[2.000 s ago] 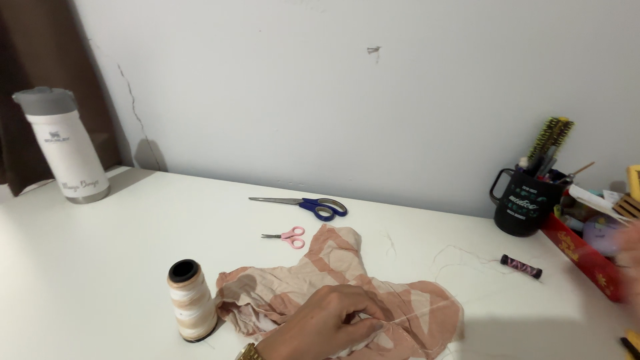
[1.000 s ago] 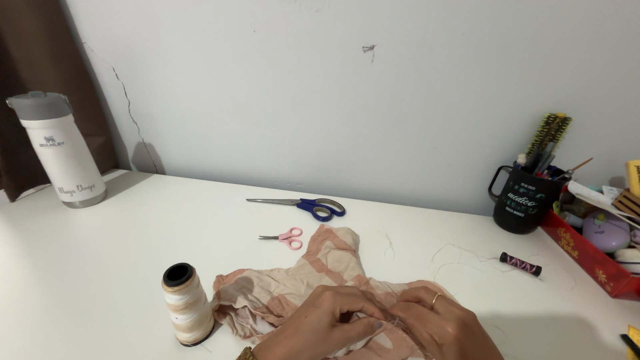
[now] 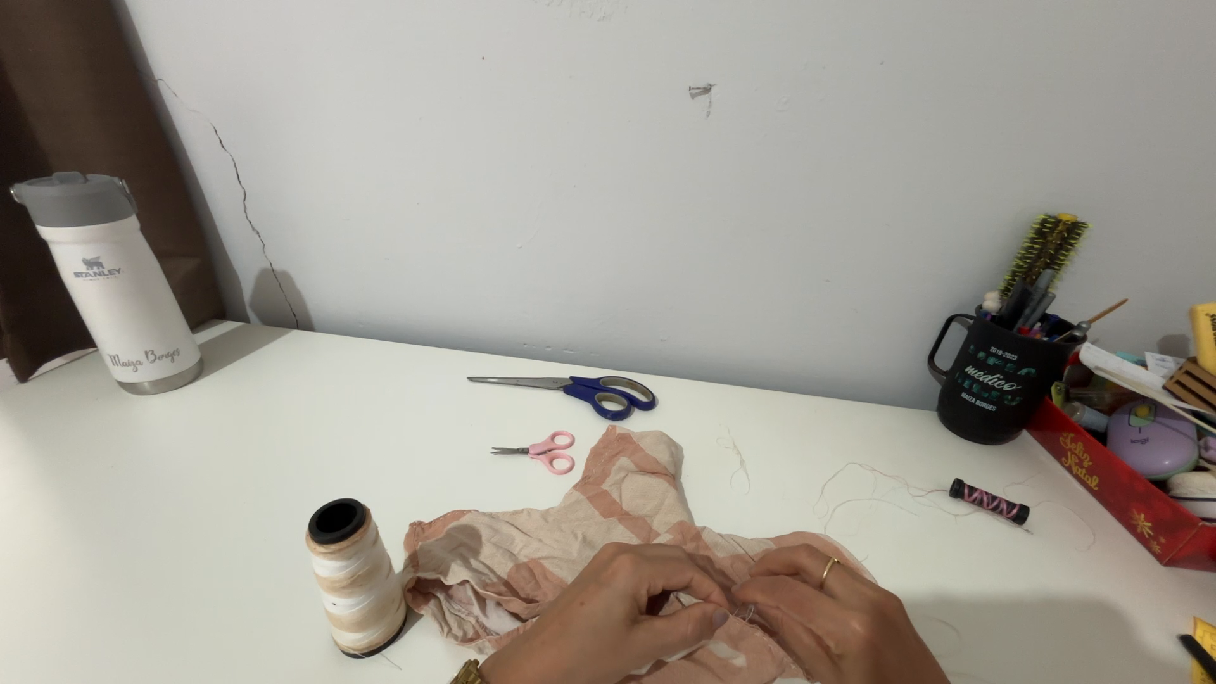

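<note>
A crumpled pink and cream patterned cloth [image 3: 541, 551] lies on the white table, partly under both hands. My left hand [image 3: 617, 617], with a gold watch at the wrist, pinches the cloth between thumb and fingers. Close beside its fingertips, my right hand [image 3: 836, 617], wearing a gold ring, grips the cloth too. Fine pale thread [image 3: 746, 611] shows between the fingertips; whether a needle is there cannot be told. A cone of cream and white thread [image 3: 356, 584] stands left of the cloth. Behind it lie small pink-handled scissors [image 3: 546, 452] and larger blue-handled scissors [image 3: 608, 394].
A small spool of pink thread [image 3: 989, 502] lies at the right, with loose thread near it. Behind are a black mug [image 3: 988, 380] holding pens and a brush, and a red box [image 3: 1102, 475] of small items. A white Stanley bottle [image 3: 123, 294] stands far left.
My right hand, a blur at the far right two seconds ago, has come in to the cloth beside my left hand. The long thread stretched rightward from the left hand no longer shows.
</note>
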